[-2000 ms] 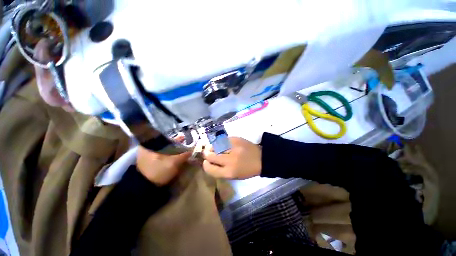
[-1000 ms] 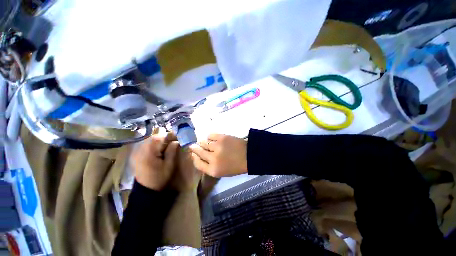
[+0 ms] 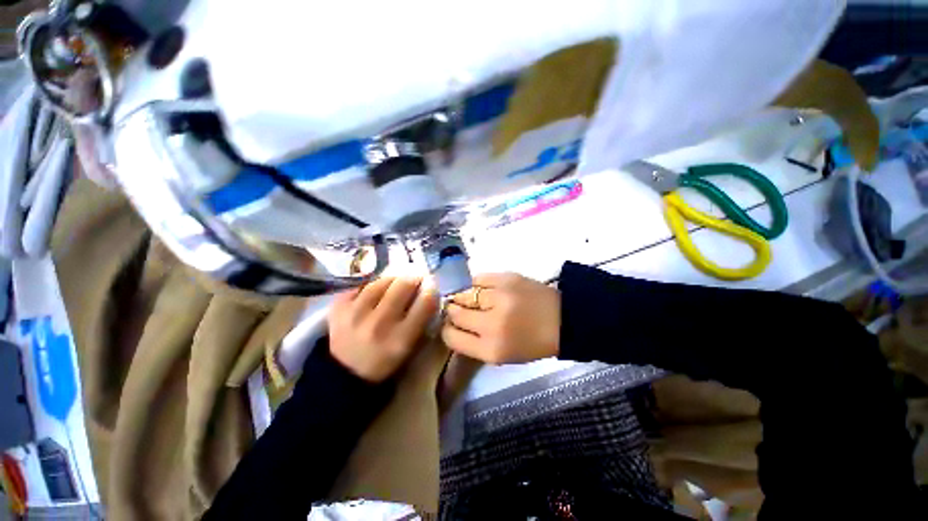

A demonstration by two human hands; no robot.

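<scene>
The khaki-brown garment (image 3: 392,448) hangs from the needle area over the table's front edge, with more folds to the left. The white sewing machine head (image 3: 336,71) stands over the work. A grey block (image 3: 449,267) sits at the presser foot. My left hand (image 3: 382,324) lies on the brown cloth just left of the block, fingers bent and pressing on it. My right hand (image 3: 501,317) is just right of the block, thumb and fingertips pinched on the cloth edge. The needle and the exact edge under the fingertips are hard to make out.
Scissors with green and yellow handles (image 3: 725,222) lie right on the table. A pink and blue nipper (image 3: 539,201) lies behind my right hand. A clear tub with a dark item (image 3: 860,219) is at the far right. Brown and white scraps hang on the machine. A ruler-marked edge (image 3: 549,399) runs in front.
The view has shifted between frames. Both hands stay beside the grey block. My left hand's fingers now lie flatter and more spread on the cloth than one second ago.
</scene>
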